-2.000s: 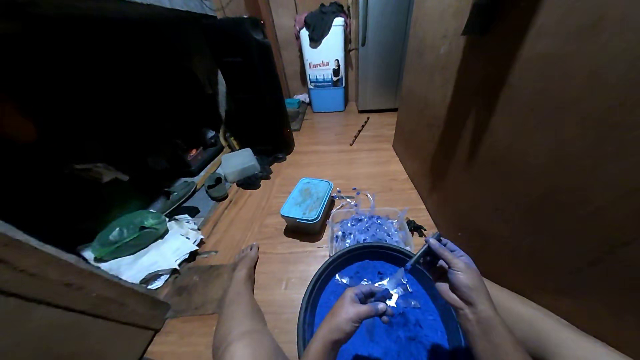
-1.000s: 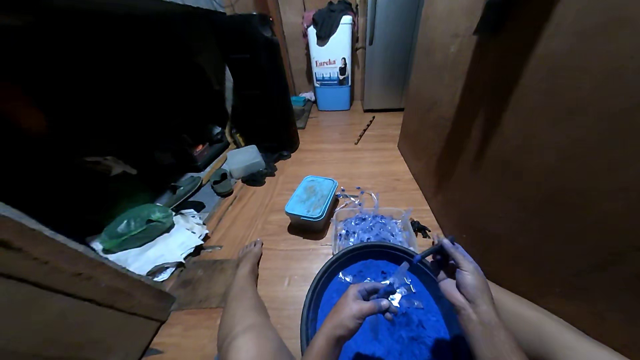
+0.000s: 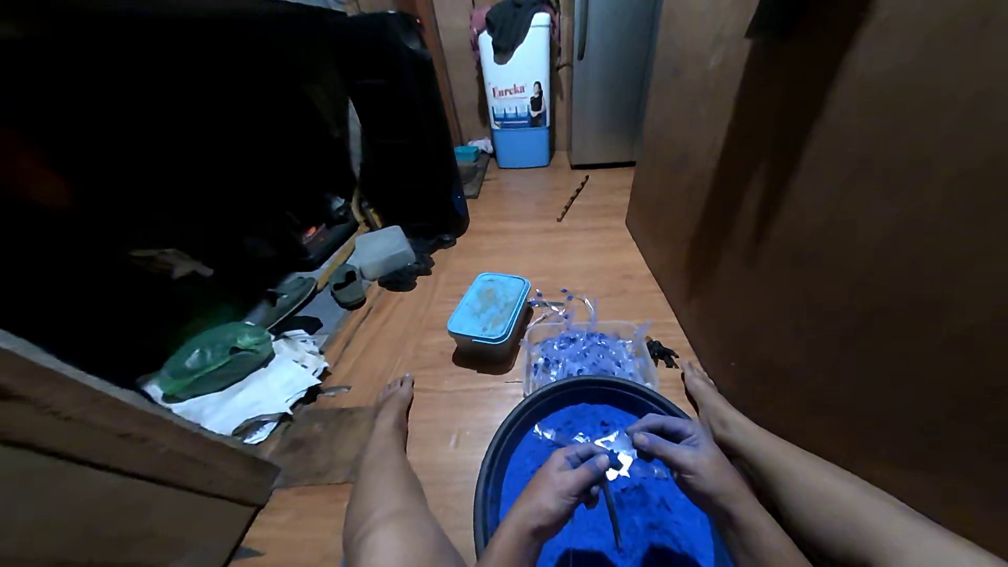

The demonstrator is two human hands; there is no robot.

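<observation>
A round black basin [image 3: 490, 472] of blue powder [image 3: 567, 504] stands between my legs. Over it, my left hand [image 3: 567, 480] holds a thin dark stick [image 3: 611, 516] that slants down toward the powder; blue material sits at its fingertips. My right hand [image 3: 685, 457] pinches a small clear plastic piece [image 3: 622, 445] close to the left fingertips. Shiny clear plastic bits lie on the powder below the hands. Just beyond the basin, a clear plastic tub [image 3: 650, 358] holds many small plastic pieces with blue in them [image 3: 587, 354].
A lidded box with a blue top [image 3: 490, 307] stands left of the tub. A black item [image 3: 663, 353] lies to its right. Further left are a green plastic bag [image 3: 216, 361], white sheets [image 3: 244, 405] and footwear [image 3: 347, 286]. A brown wall [image 3: 850, 260] rises at the right.
The dark stick was in my right hand and is now in my left, pointing down. The right hand's fingers have closed on a small plastic piece.
</observation>
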